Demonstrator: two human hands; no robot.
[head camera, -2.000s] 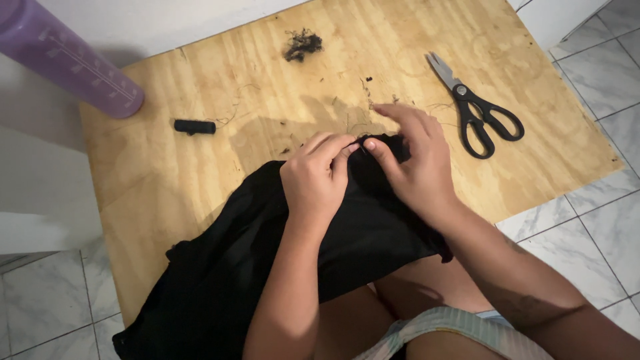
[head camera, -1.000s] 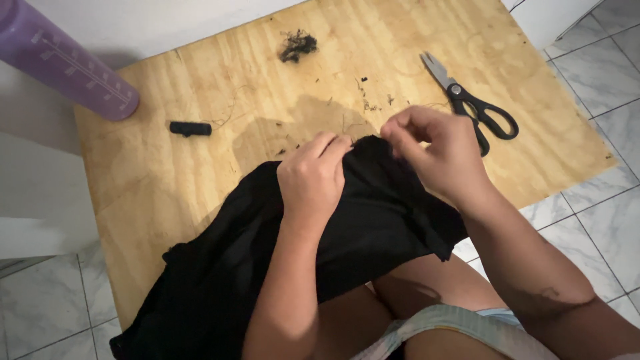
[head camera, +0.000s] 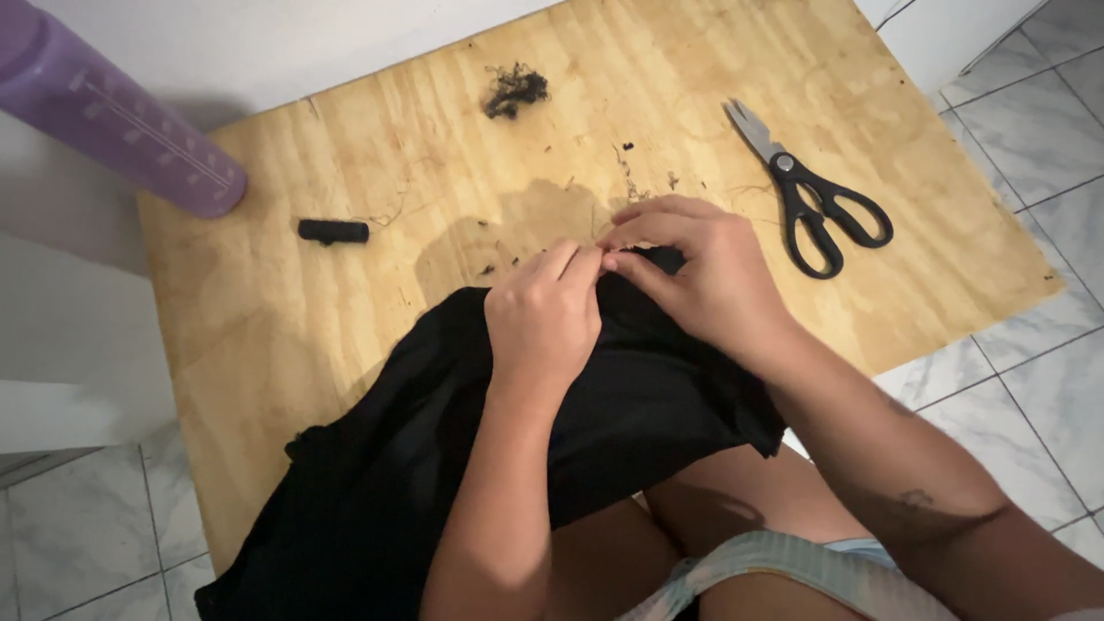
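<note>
A black cloth garment (head camera: 638, 397) lies over the near edge of the wooden board and across my lap. My left hand (head camera: 548, 310) grips its upper edge between thumb and fingers. Fingertips of my right hand (head camera: 699, 259) meet the left ones at that same edge, thumb and index finger pinched together. Whatever is between the right fingertips is too small to tell. Left of the hands rests a spool of black thread (head camera: 334, 231) with a loose end trailing right. Scissors with black handles (head camera: 806, 198) lie to the right of my right hand, blades nearly closed.
The plywood tabletop (head camera: 345, 155) carries a tangle of black thread (head camera: 515, 90) near its far side and scattered thread scraps (head camera: 634, 185) beyond my hands. A purple bottle (head camera: 164, 129) stands at the far left corner. White wall borders the far edge; tiled floor shows on both sides.
My right hand was at the cloth edge, lifted slightly away to the right one second ago, and is now back against my left fingertips. The left hand has stayed on the cloth.
</note>
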